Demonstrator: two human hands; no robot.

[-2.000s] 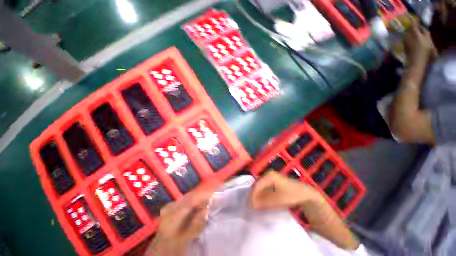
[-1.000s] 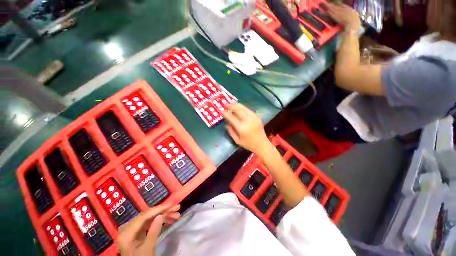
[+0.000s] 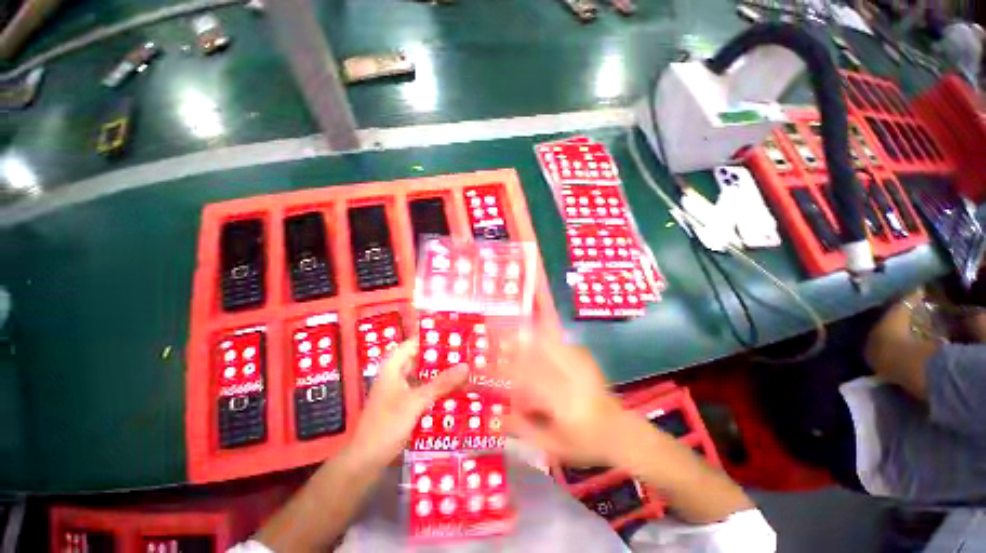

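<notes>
A sheet of red screen films [image 3: 463, 423] with white round icons hangs upright in front of the phone tray. My left hand [image 3: 398, 408] holds it by its left side, thumb on the front. My right hand [image 3: 557, 389] is blurred at its right edge; whether its fingers grip the sheet is unclear. The red phone tray [image 3: 197, 356] lies on the green bench. Several front-row phones [image 3: 317, 378] and the back-right phone [image 3: 488, 216] show red films. The other back-row phones [image 3: 307, 257] have plain dark screens. The sheet hides part of the tray's right side.
A stack of red film sheets [image 3: 601, 232] lies right of the tray. Beyond it are a pale machine [image 3: 708, 113] with a black hose, cables, a white smartphone [image 3: 746, 207] and another red tray. A neighbour's arm [image 3: 903, 351] is at right. More trays sit below the bench edge.
The view has swung right. My right hand has moved back from the sheet stack, and a film sheet is now up in front of me, held by my left hand, which was empty before.
</notes>
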